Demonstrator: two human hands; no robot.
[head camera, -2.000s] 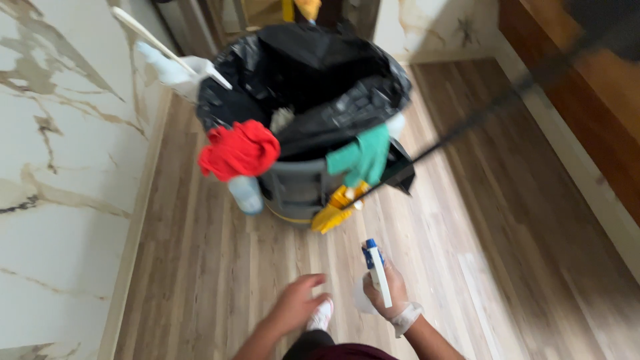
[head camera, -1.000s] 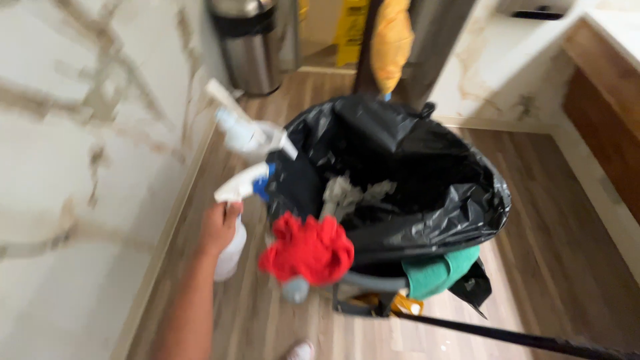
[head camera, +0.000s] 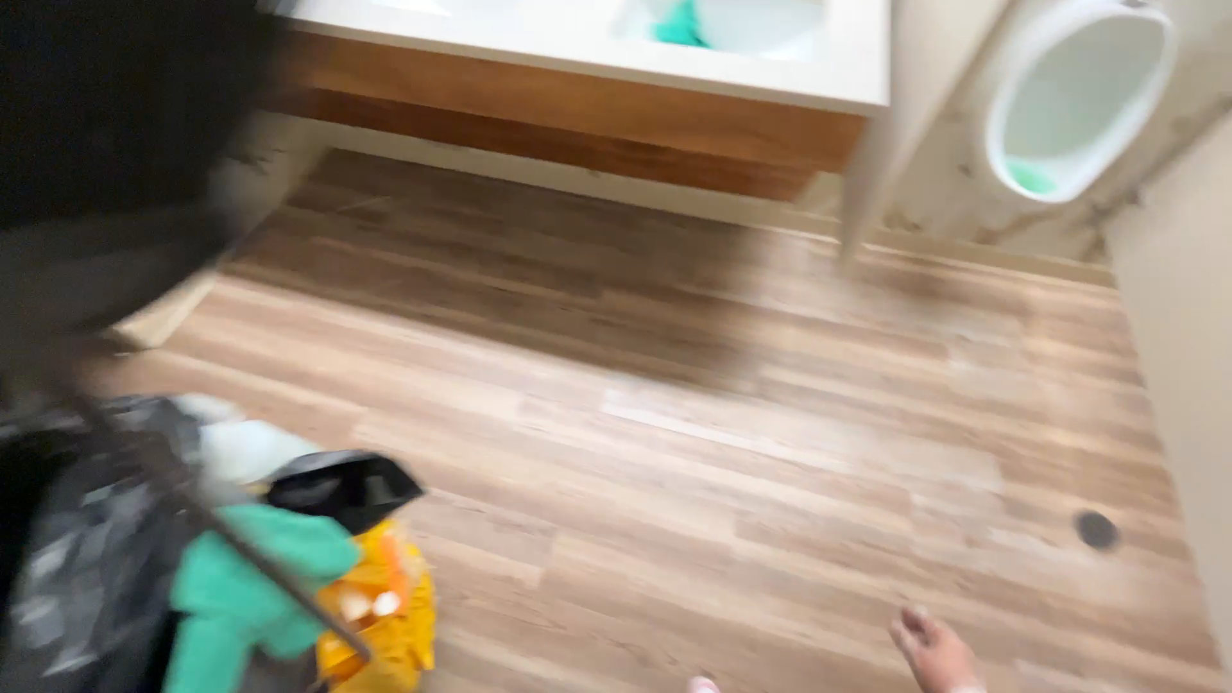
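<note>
My right hand (head camera: 934, 650) is at the bottom right, above the floor, with fingers loosely curled and nothing visible in it. My left hand is out of view. At the lower left stands a trash can with a black bin liner (head camera: 72, 568). A green cloth or glove (head camera: 255, 573) hangs over its side, beside a black pouch-like piece (head camera: 346, 489) and a yellow item (head camera: 385, 606). A thin dark pole (head camera: 255, 553) slants across them. A large blurred black object (head camera: 115, 125) fills the upper left.
Along the top runs a white counter (head camera: 770, 82) with a wooden front; something green lies in its basin. A urinal (head camera: 1083, 101) hangs on the wall at upper right, next to a light partition (head camera: 1169, 318). A round floor drain (head camera: 1095, 529) sits in the wood-look floor (head camera: 654, 472).
The view has swung right, toward the counter and urinal. My left hand, on a white spray bottle at the can's left side one second ago, is out of view. My right hand has come back into view.
</note>
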